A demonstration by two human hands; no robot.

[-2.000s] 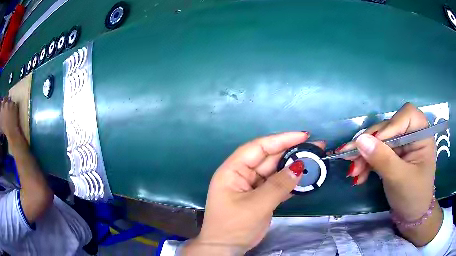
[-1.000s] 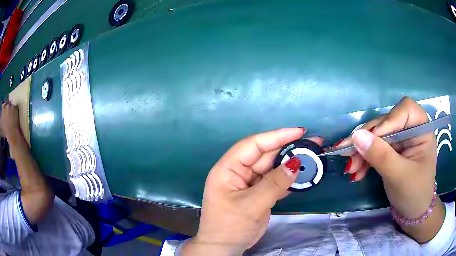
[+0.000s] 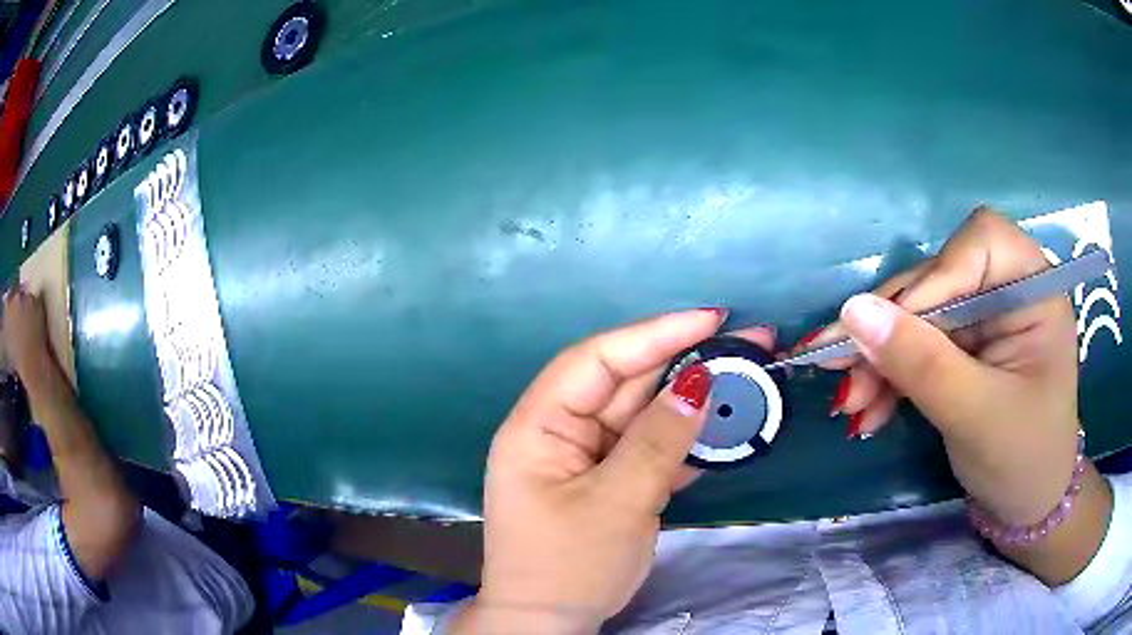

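Observation:
My left hand (image 3: 596,459) holds a round black part (image 3: 732,412) above the green bench, thumb on its face. The part has a grey centre with a small dark hole and white arc stickers around it, partly hidden by the thumb. My right hand (image 3: 962,335) grips slim silver tweezers (image 3: 993,298), whose tip meets the upper right edge of the part's white ring. A sticker sheet (image 3: 1082,230) with white arcs lies on the bench at the right, partly hidden behind my right hand.
The green bench (image 3: 435,248) has a second sticker sheet (image 3: 193,335) at left. Black parts (image 3: 124,139) stand in a row at upper left, with one larger (image 3: 293,39) and one apart (image 3: 107,252). A neighbour's arm (image 3: 75,434) reaches over a tan board (image 3: 50,285). A red shape (image 3: 15,118) is farther left.
Both hands, with the part and tweezers, appear slightly farther left and up. The part is turned a little under my left thumb. The view has shifted slightly.

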